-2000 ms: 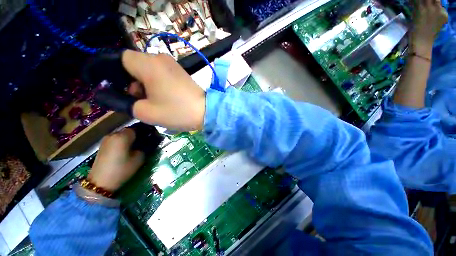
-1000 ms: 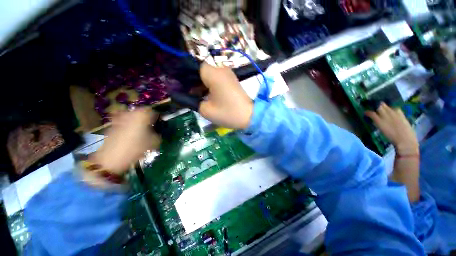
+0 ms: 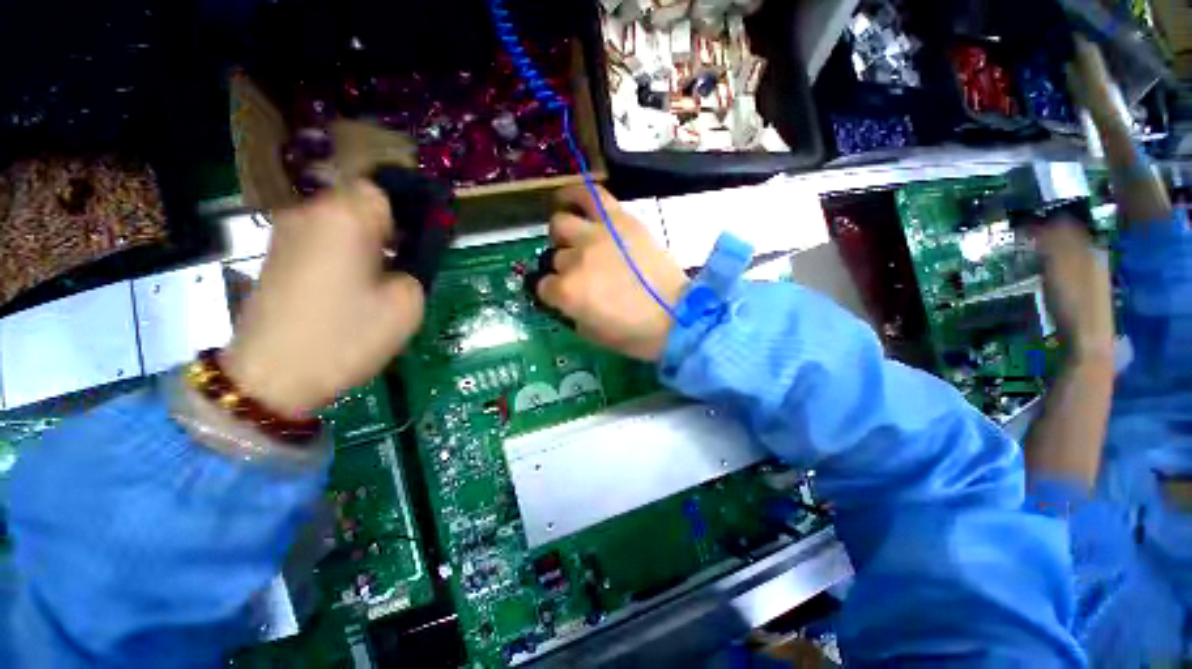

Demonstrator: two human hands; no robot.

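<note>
A green circuit board (image 3: 458,392) lies in front of me with a long flat white-silver heatsink (image 3: 628,464) across it. My left hand (image 3: 320,294), in black finger cots, is over the board's upper left corner at the front edge of the cardboard tray (image 3: 510,203). A tiny red spot shows by its fingertips; whether it holds a part cannot be told. My right hand (image 3: 612,277) is low over the board's upper edge, fingers bent down and close together, fingertips partly hidden. Dark red-purple components (image 3: 490,111) fill the tray.
Behind are a black bin of cream-white components (image 3: 686,79), a heap of tan-brown components (image 3: 79,216) and small bins at right. A blue coiled cord (image 3: 523,59) runs to my right wrist. A metal rail (image 3: 719,595) is nearest me. Another person's arm (image 3: 1078,327) works at right.
The view has turned, so the bins sit further right. My right hand has gone from the purple-component tray down to the board. My left hand has lifted from the board to the tray's front edge.
</note>
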